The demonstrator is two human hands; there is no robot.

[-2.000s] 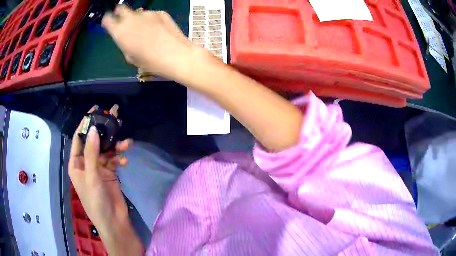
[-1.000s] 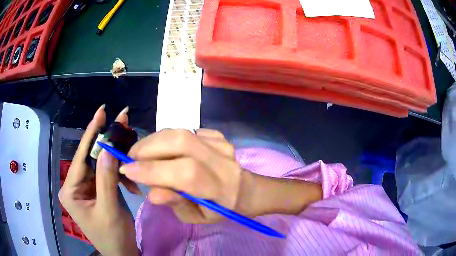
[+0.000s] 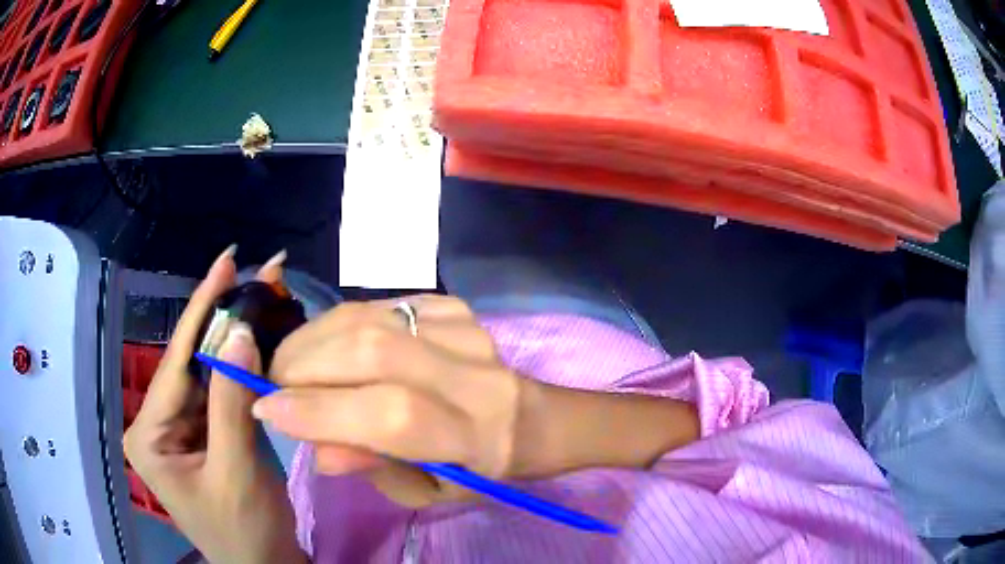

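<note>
My left hand (image 3: pixel 209 430) holds a small black rounded device housing (image 3: pixel 270 314) above the lap, with an orange spot at its top and a pale piece on its left side. My left thumb lies at the pale piece. My right hand (image 3: pixel 397 391), with a ring on one finger, grips a thin blue plastic stick (image 3: pixel 518 498). The stick's tip is beside my left thumb, at the housing's left edge; whether it touches is not clear. My right fingers hide part of the housing and the stick's middle.
A white liner sheet (image 3: pixel 388 209) with tan rectangles hangs over the bench edge. Red foam trays (image 3: pixel 683 143) are stacked right of it, white paper (image 3: pixel 760 13) on top. A filled red tray (image 3: pixel 61 132), yellow tool (image 3: pixel 231 28), tan scrap (image 3: pixel 255 134) and control panel (image 3: pixel 50 386) are left.
My right hand came from the bench to the housing and holds the blue stick. Since one second ago, the stick's tip has shifted slightly left and down.
</note>
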